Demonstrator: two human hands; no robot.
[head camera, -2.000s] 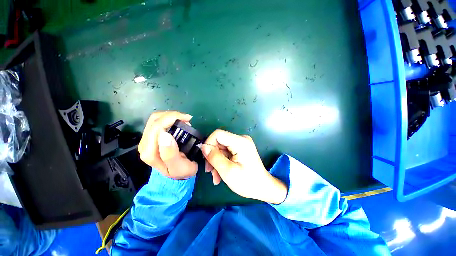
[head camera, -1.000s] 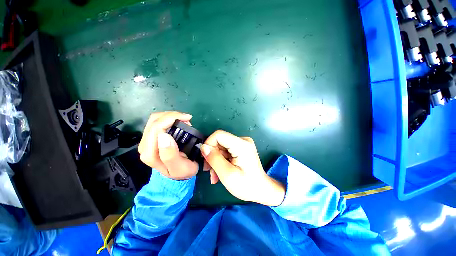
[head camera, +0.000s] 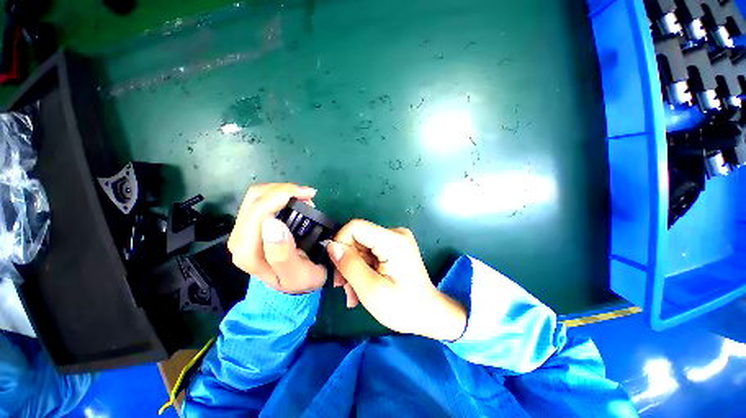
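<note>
A small black plastic bracket (head camera: 307, 226) is held above the green bench mat, near its front edge. My left hand (head camera: 274, 241) is wrapped around it, with the thumb on its near side. My right hand (head camera: 384, 273) is at the bracket's right end, thumb and index finger pinched together. A tiny light glint shows at those fingertips; what they pinch is mostly hidden. The bracket's underside is hidden by the fingers.
Loose black parts (head camera: 196, 286) lie left of my left hand, beside a black tray (head camera: 78, 245) with a crumpled clear bag (head camera: 20, 192). At the right stands a blue bin (head camera: 634, 163) holding rows of black parts with silvery fittings. A red item (head camera: 11, 53) is at the top left.
The hands and the bracket have shifted very slightly, and the right fingers have tilted a little at the bracket's end. The hold is the same. The red item at the top left has moved slightly.
</note>
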